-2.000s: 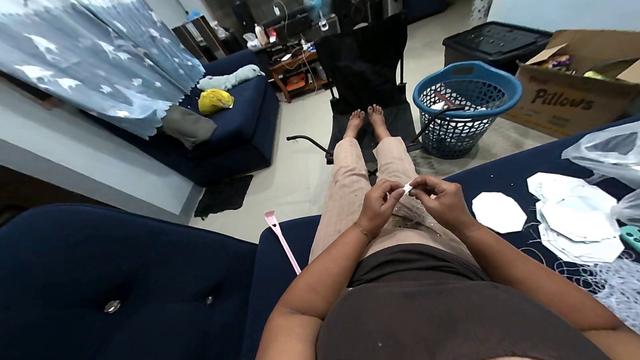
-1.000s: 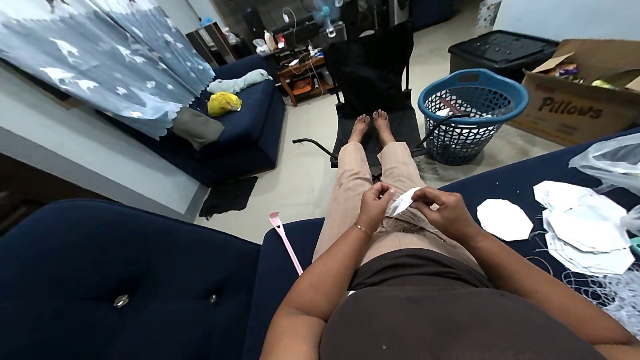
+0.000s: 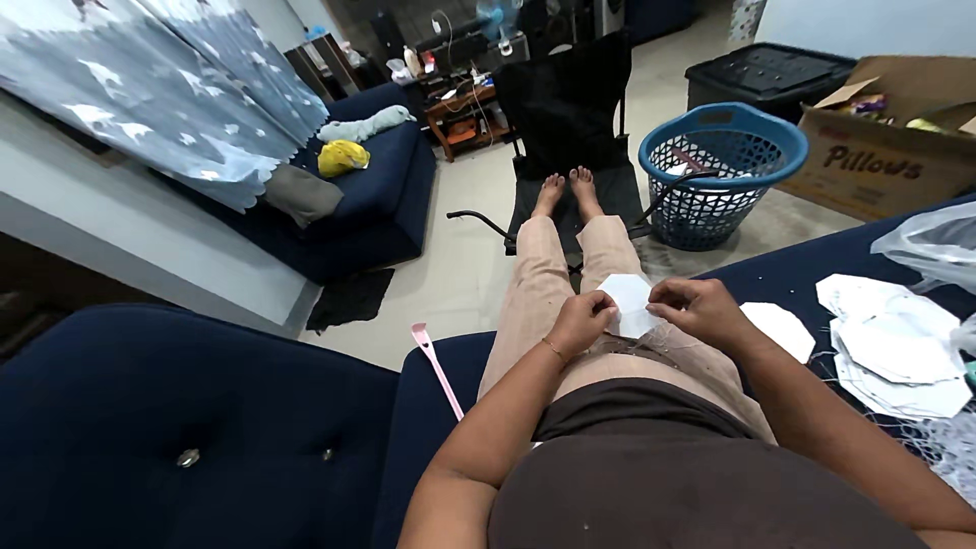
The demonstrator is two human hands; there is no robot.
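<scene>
Over my lap, a white many-sided piece of cloth or paper [image 3: 630, 303] lies flat between my hands. My left hand [image 3: 582, 323] pinches its left edge between thumb and fingers. At its right edge is my right hand [image 3: 695, 306], thumb and forefinger together there; whether they grip the edge or a thread is too small to tell. Loose threads and bits lie on my trousers below the piece. Beside my right forearm a similar white piece [image 3: 779, 329] rests on the navy sofa, and a pile of such pieces [image 3: 900, 343] lies farther right.
White thread scraps [image 3: 942, 450] and a clear plastic bag [image 3: 934, 244] are at the right. A pink long-handled stick [image 3: 438, 370] lies left of my legs. My feet rest on a black folding chair [image 3: 568, 99]. Beyond stand a blue laundry basket [image 3: 717, 191] and a cardboard box [image 3: 877, 164].
The white piece, small and folded or bunched between my fingers before, is now spread flat. My right hand has moved to its right edge.
</scene>
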